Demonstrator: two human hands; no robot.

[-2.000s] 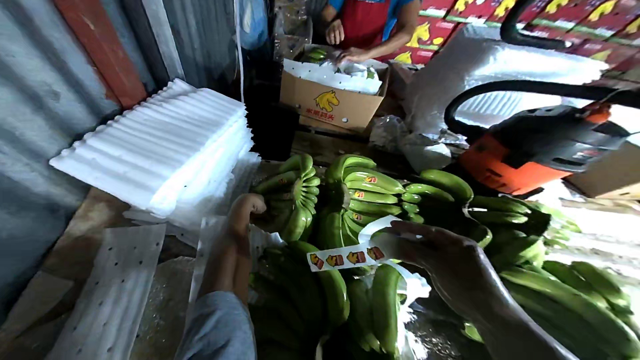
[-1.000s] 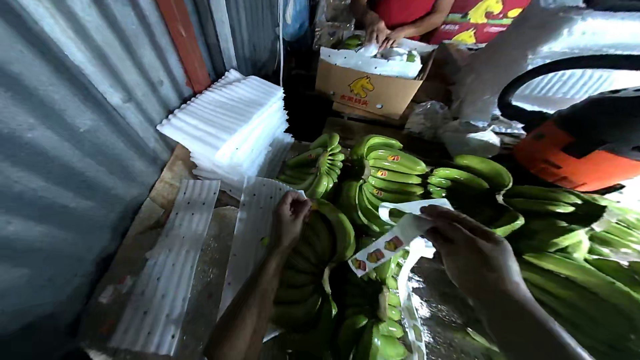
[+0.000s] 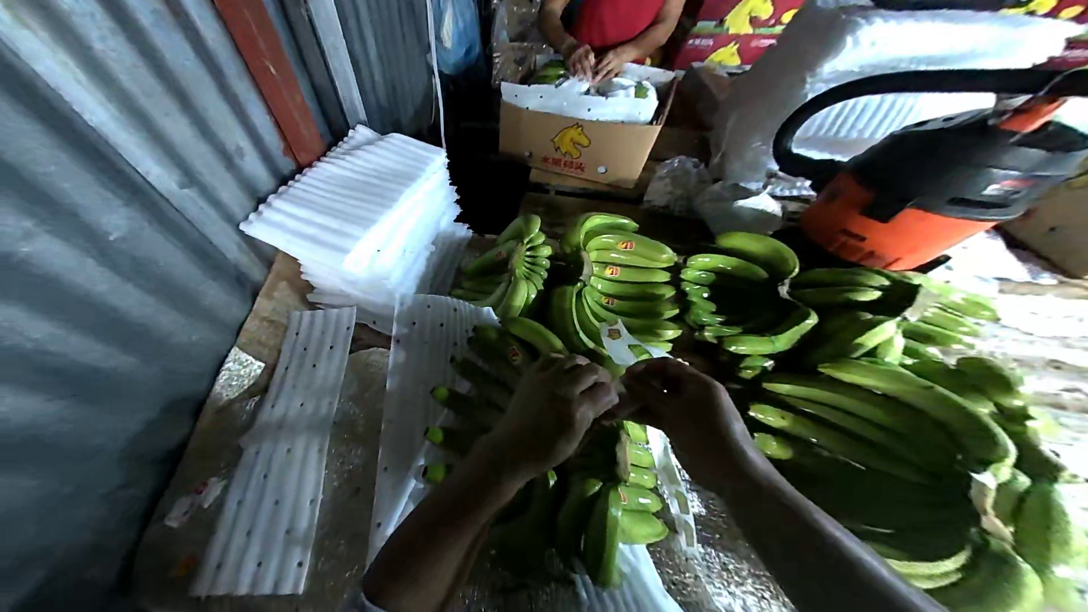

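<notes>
My left hand [image 3: 561, 399] and my right hand [image 3: 676, 395] meet over the green bananas, fingertips together. My right hand holds a white strip of stickers [image 3: 622, 344]; one end sticks up above the hands and a longer part hangs down beside the bananas. What my left fingers pinch is hidden. A banana hand with several small red stickers [image 3: 633, 276] lies just beyond. Below my hands is a bunch whose lower bananas [image 3: 633, 510] bear stickers, and at its left are darker bananas [image 3: 484, 374] on a perforated white foam sheet [image 3: 425, 357].
A stack of white foam sheets [image 3: 365, 212] stands at the left by a corrugated metal wall [image 3: 127, 212]. A foam strip [image 3: 280, 459] lies on the table. More bananas [image 3: 884, 425] and an orange-black vacuum cleaner [image 3: 901, 204] are at right. A person [image 3: 612, 34] works over a cardboard box [image 3: 586, 140].
My left hand has moved right from the foam sheet to meet my right hand. A bunch now lies over the foam sheet's right side. The sticker strip has shifted and hangs lower.
</notes>
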